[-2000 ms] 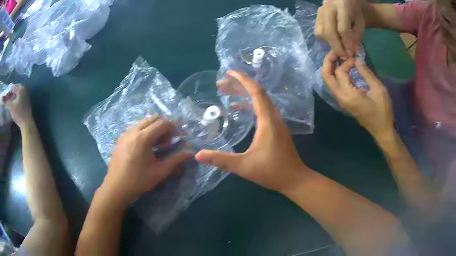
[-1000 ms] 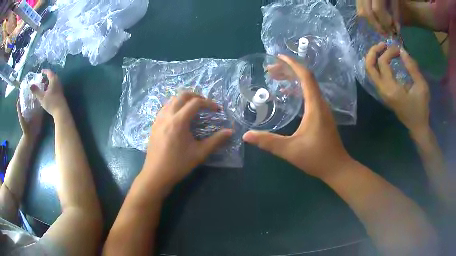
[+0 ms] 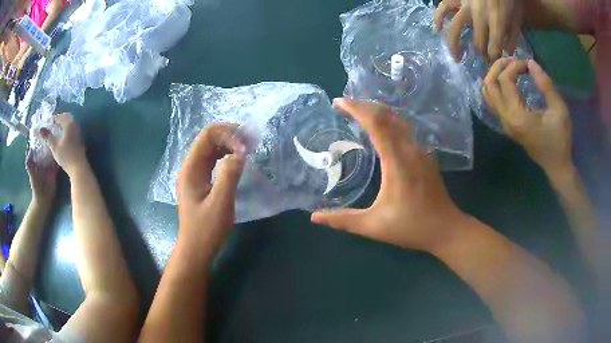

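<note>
A clear plastic bowl lies in front of me with curved pale blades showing at its middle. A crinkled clear bag covers or encloses its left part; how far the bowl is inside is unclear. My right hand is spread around the bowl's right side, finger and thumb apart near its rim, with no clear grip. My left hand is over the bag with thumb and finger close together; whether they pinch film is unclear. A second bag holds a bowl with a white hub, lying beyond my right hand.
A cloudy heap of bags lies at the far left of the dark green table. A neighbour's hands hold a whitish item at left. Another person's hands work over clear plastic at right. A small blue item is at the left edge.
The bowl's raised white hub no longer shows; curved blades show instead, and bag film now overlaps the bowl. My left thumb and finger have drawn closer together. The right neighbour's hands have shifted.
</note>
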